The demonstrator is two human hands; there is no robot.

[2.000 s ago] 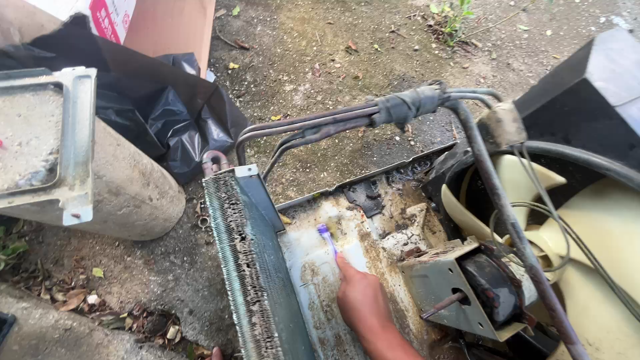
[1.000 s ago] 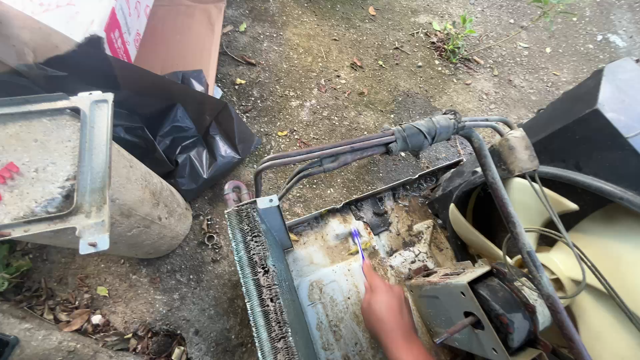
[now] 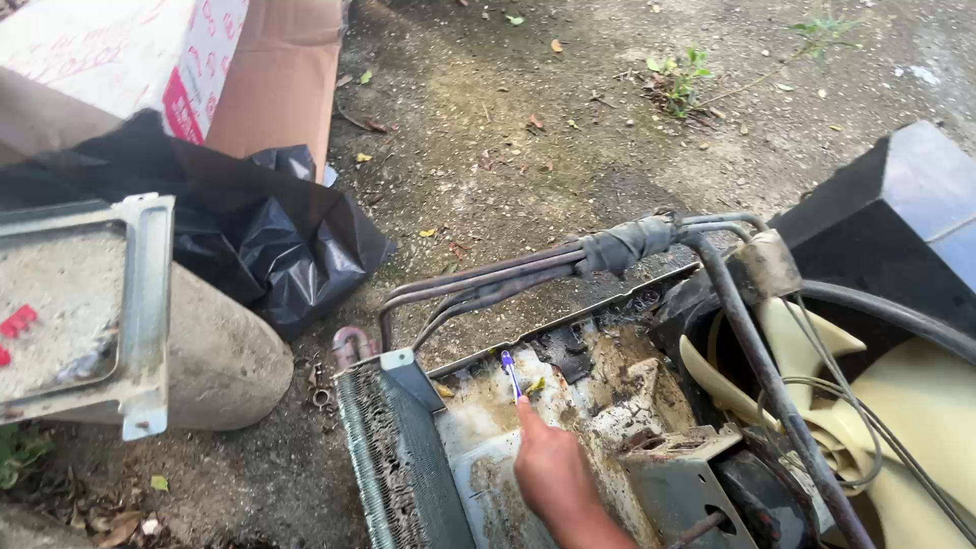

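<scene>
My right hand is closed around the handle of a purple and white toothbrush. Its head rests at the far edge of a dirty, rusted metal base pan, near a yellow leaf. Left of the hand stands a finned heat exchanger coil, its fins clogged with grime. To the right are a motor in a metal bracket and a cream plastic fan. Copper pipes, partly wrapped in dark tape, arch over the pan. My left hand is out of view.
At the left, a metal frame lies on a concrete cylinder with small red pieces. Behind it are a black plastic bag and a cardboard box. A black housing stands at the right. A small weed grows from the ground.
My right hand has moved the toothbrush across the pan toward its far edge, first rightward, then back to the left. The view has shifted somewhat.
</scene>
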